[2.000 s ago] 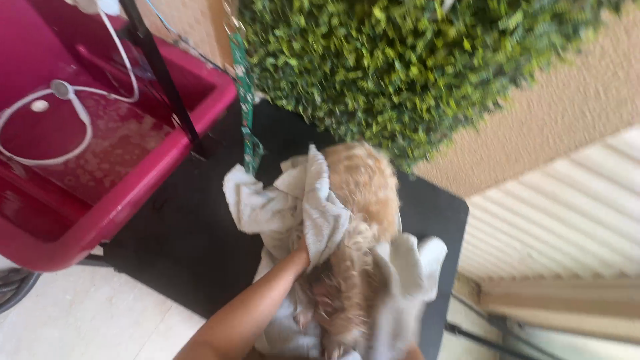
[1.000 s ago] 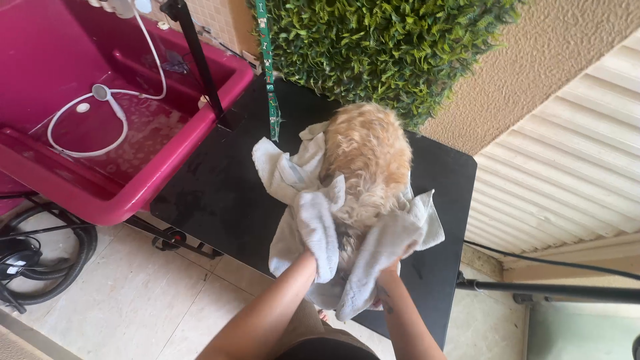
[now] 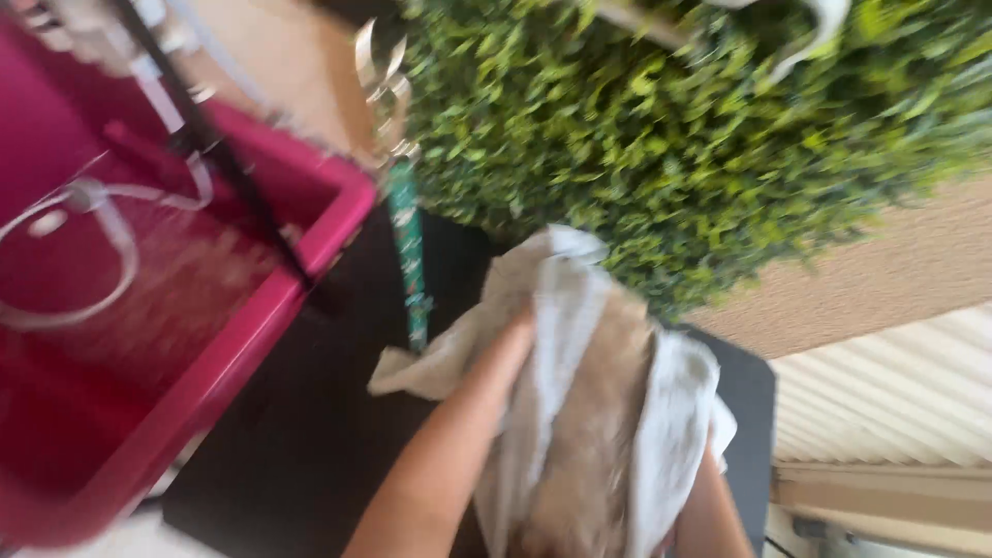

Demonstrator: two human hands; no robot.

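A curly tan dog (image 3: 593,434), blurred by motion, is on the black table (image 3: 310,434) with a pale towel (image 3: 566,318) draped along both its sides. My left hand (image 3: 527,322) is mostly under the towel on the dog's left-hand side in view; its fingers are hidden. On the other side, my right hand (image 3: 701,457) is covered by the towel's right part, with only the wrist and forearm plain. Whether either hand grips the cloth cannot be seen. A green patterned strap (image 3: 408,248) hangs beside the towel's left corner.
A magenta tub (image 3: 263,349) with a white hose (image 3: 128,263) stands at the left, and a black post (image 3: 225,163) rises by its rim. A leafy green panel (image 3: 659,155) covers the wall behind the table. White ridged shutters (image 3: 883,387) are at the right.
My left hand has moved up along the dog, toward the leafy panel, carrying towel with it. The towel now covers more of the dog's far end. The view has turned and come closer.
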